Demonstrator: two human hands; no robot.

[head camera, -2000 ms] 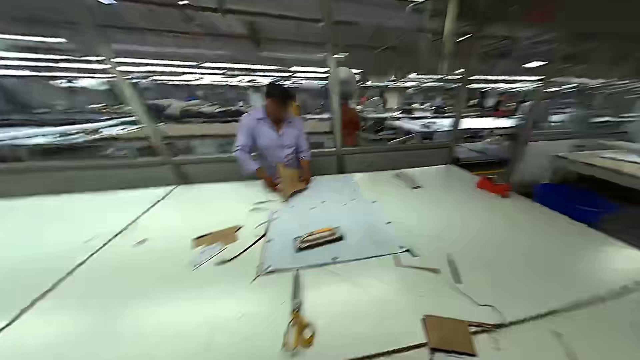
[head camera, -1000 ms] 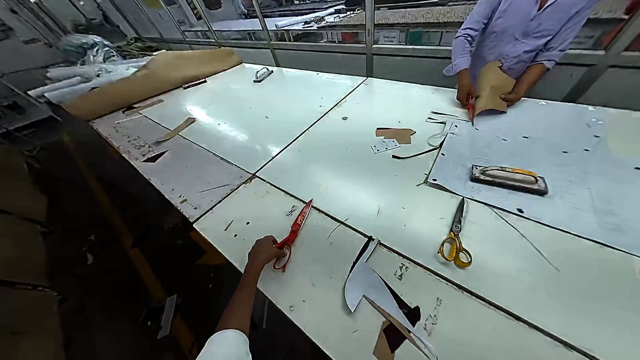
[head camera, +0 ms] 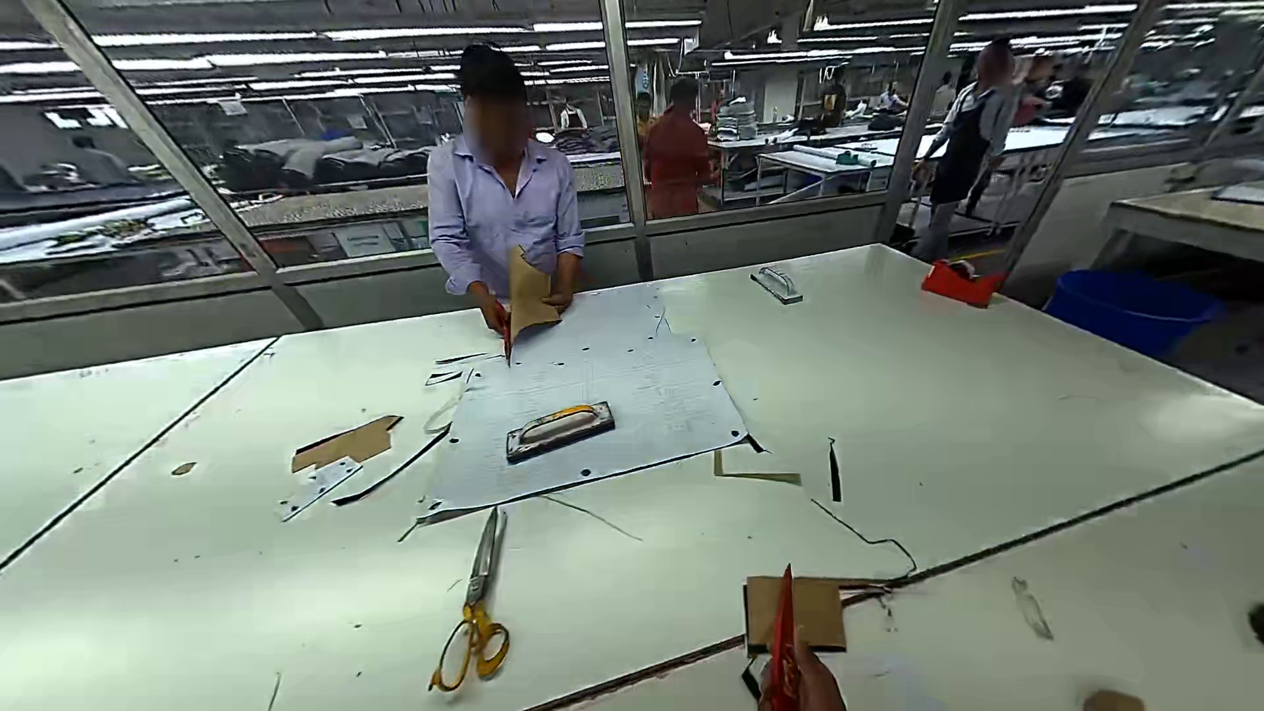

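My right hand (head camera: 815, 683), cut off by the bottom edge, is closed around red-handled scissors (head camera: 785, 632). Their closed-looking blades point up and away, over a square brown card piece (head camera: 818, 617) beside the table seam. My left hand is outside the picture. To the left, large shears with yellow handles (head camera: 476, 632) lie on the white table. Beyond them a metal block with a yellow handle (head camera: 561, 431) rests on a pale marked sheet (head camera: 632, 395). Across the table a person in a light shirt (head camera: 506, 212) holds a brown card piece (head camera: 531, 291) and red scissors (head camera: 508, 336).
Brown card scraps (head camera: 348, 444), a white dotted strip (head camera: 321, 488) and dark strips lie left of the sheet. Toward the back right are a second handled block (head camera: 777, 285) and a red object (head camera: 960, 284). A blue tub (head camera: 1131, 311) stands beyond the right edge. A metal-framed partition runs behind.
The view has swung right. My right hand, earlier at the handles of the red scissors lying on the table, now holds them raised over the card. The other person still holds the brown card.
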